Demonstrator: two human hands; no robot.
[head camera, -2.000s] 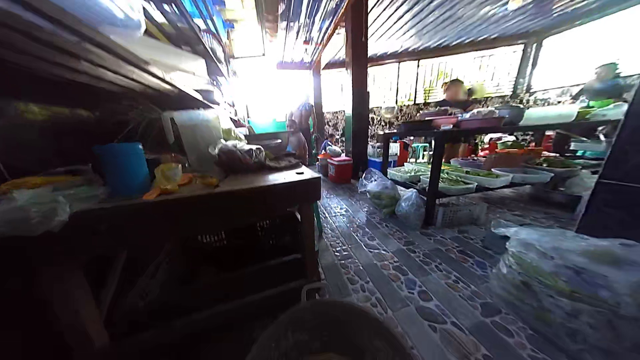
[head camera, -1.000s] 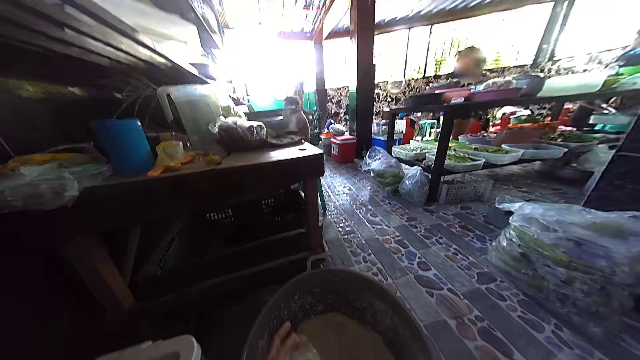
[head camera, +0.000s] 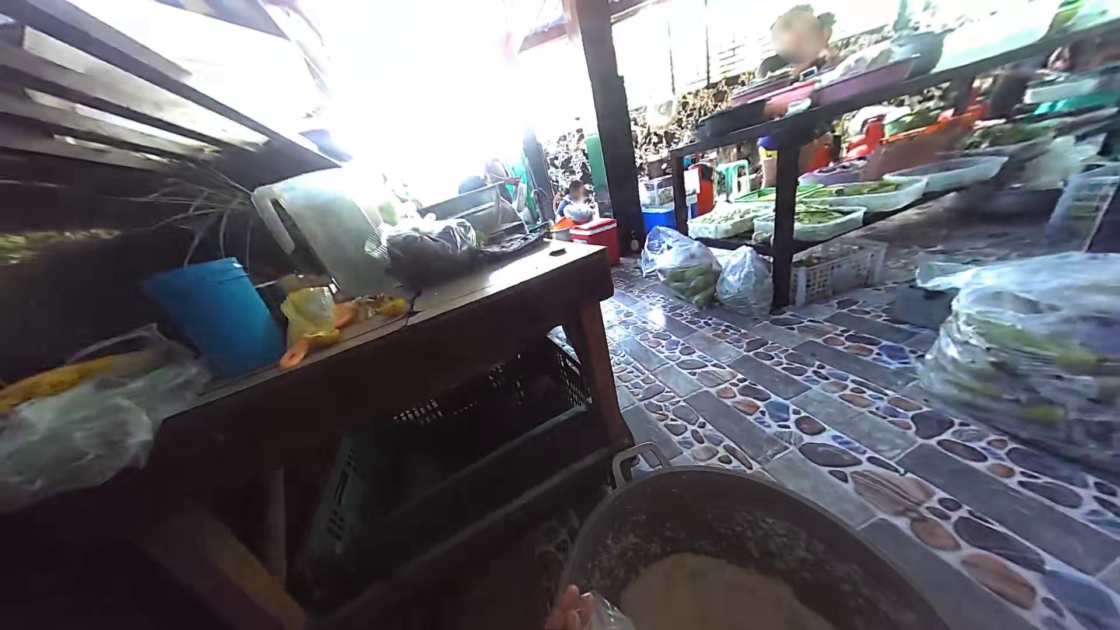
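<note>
A large dark metal pot (head camera: 752, 490) with a side handle stands low at the bottom, right of centre. Pale, beige contents (head camera: 709, 595) lie in it, and whitish residue clings to its inner wall. What appears to be my left hand (head camera: 570, 607) is at the pot's near left rim, cut off by the bottom edge. Its fingers are curled against a clear object (head camera: 608, 612), perhaps a plastic cup or bag; only a small part shows. My right hand is out of view.
A wooden table (head camera: 455, 306) at left holds a blue container (head camera: 219, 315), a yellow plastic bag (head camera: 311, 315) and clear bags. Bagged greens (head camera: 1032, 359) sit on the tiled floor at right. Vegetable trays (head camera: 809, 223) fill a rack, with a person (head camera: 796, 52) behind it.
The hand, absent two seconds ago, came into view at the pot one second ago and is now lower in the frame. A white container seen at bottom left has left view. The view has shifted.
</note>
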